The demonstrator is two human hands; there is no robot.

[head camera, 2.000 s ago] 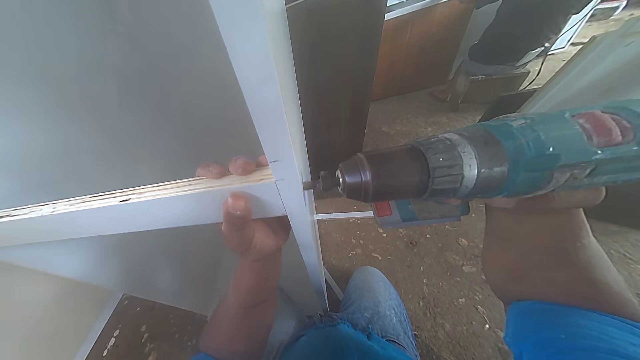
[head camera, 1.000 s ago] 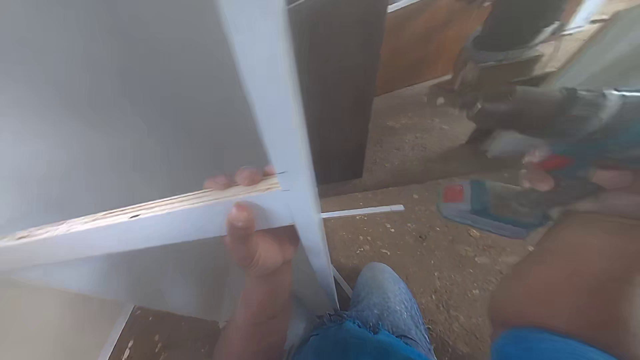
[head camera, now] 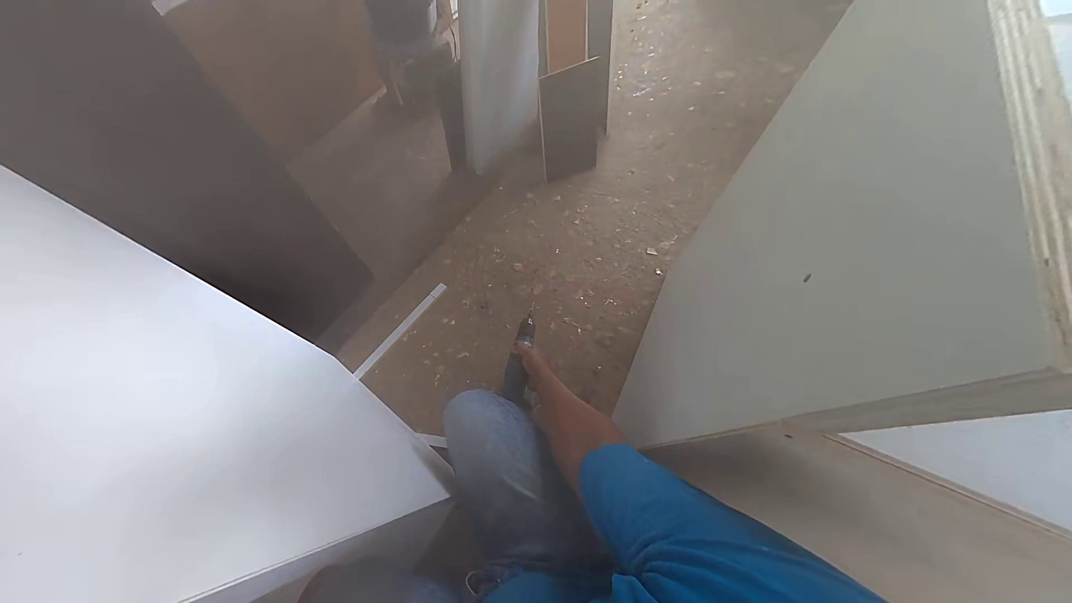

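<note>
My right hand grips a cordless drill low over the dirt floor, beside my jeans-clad knee. The drill's bit points away from me. A large white panel fills the left side, its edge close to my knee. My left hand is out of sight. To the right of my arm stands a grey-white plywood panel with a small dark mark on its face.
A thin white strip lies near the white panel. Dark and brown boards lean behind it at the upper left. Upright boards stand farther back, near a person's partly visible legs. Debris is scattered on the dirt floor.
The drill was at the white frame's edge, then moved away from it and is now low by my knee. My left hand, earlier gripping the frame, has left the view. The view has swung right.
</note>
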